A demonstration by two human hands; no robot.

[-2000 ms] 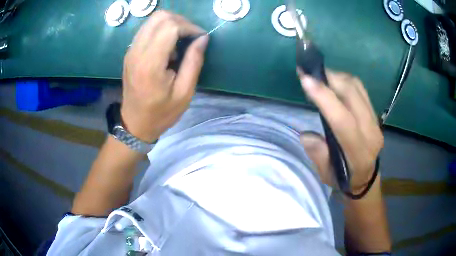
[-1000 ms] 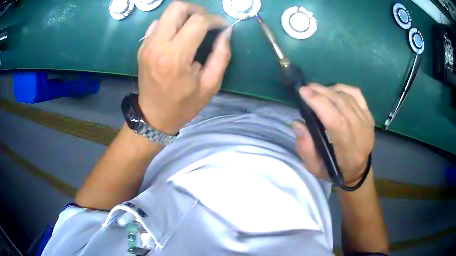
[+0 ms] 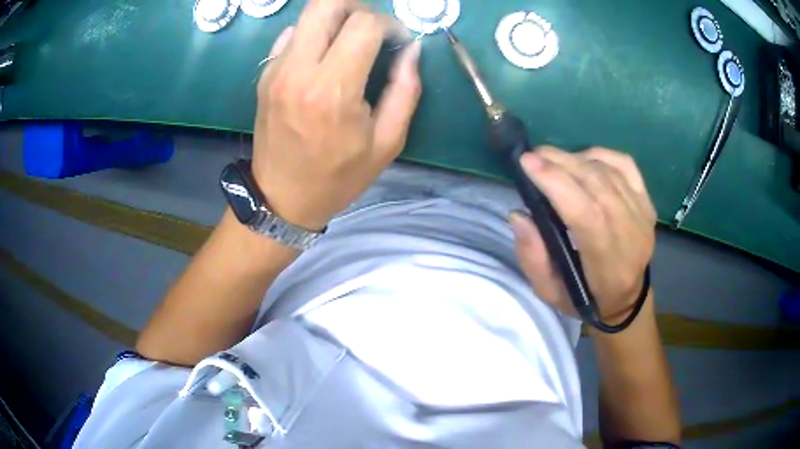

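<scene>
My right hand (image 3: pixel 592 232) holds a soldering iron (image 3: pixel 546 210) with a black handle and brass-coloured barrel. Its tip is at the lower edge of a white round disc (image 3: pixel 427 10) at the top centre, cut off by the picture's edge. My left hand (image 3: pixel 333 114) is left of that disc, fingers closed around a dark object (image 3: pixel 379 77), mostly hidden. A thin strand of solder wire (image 3: pixel 419 39) runs from the left fingertips to the disc's lower edge. Another white disc (image 3: pixel 527 40) lies right of the iron tip.
Two discs (image 3: pixel 216 12) lie at the upper left. Two blue-centred discs (image 3: pixel 731 73) lie at the right, with tweezers (image 3: pixel 709 162) below them. A black tray (image 3: pixel 783 101) stands at the far right edge of the green mat (image 3: pixel 114 74). A blue bin (image 3: pixel 48 149) is below the left edge.
The iron has swung left from over the right-hand disc to the centre disc. My left hand has moved right and slightly up, bringing the wire to that disc's edge.
</scene>
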